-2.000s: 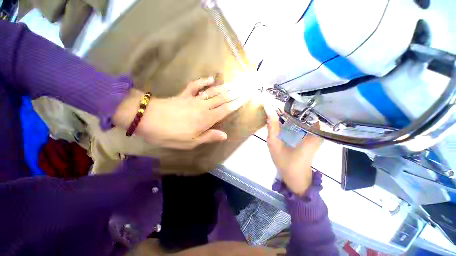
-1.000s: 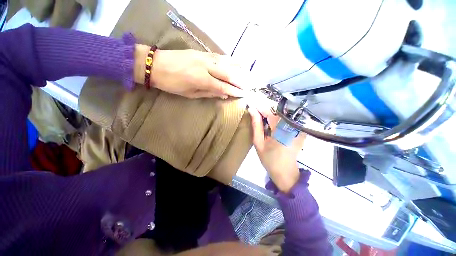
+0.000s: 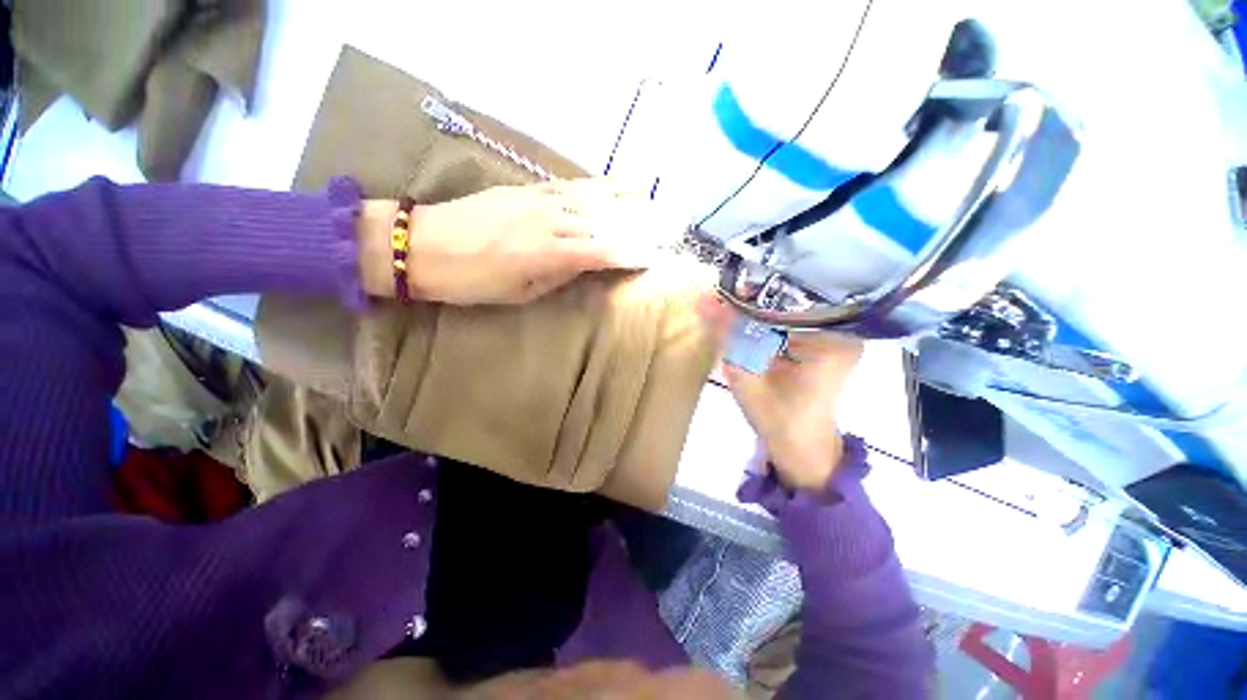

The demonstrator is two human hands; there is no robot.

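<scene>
A khaki-brown garment panel lies under the machine head. A pleated patch pocket lies on it, its folds towards me. A pocket zipper with pale teeth shows beyond my left hand. My left hand lies flat on the cloth, fingers stretched to the presser foot and needle, where glare washes out the fingertips. My right hand is right of the needle at the cloth's edge, fingers bent, partly behind a grey attachment; whether it holds anything is unclear.
The white machine head with blue stripes fills the upper right. A black flat box lies on the table right of my right hand. Khaki cut pieces lie far left. Crumpled khaki cloth hangs below the table's ruler-marked front edge.
The panel has turned and shifted from under my left forearm, so the pleats and zipper show. Both hands stay near the needle. The machine head appears further left as the view shifts.
</scene>
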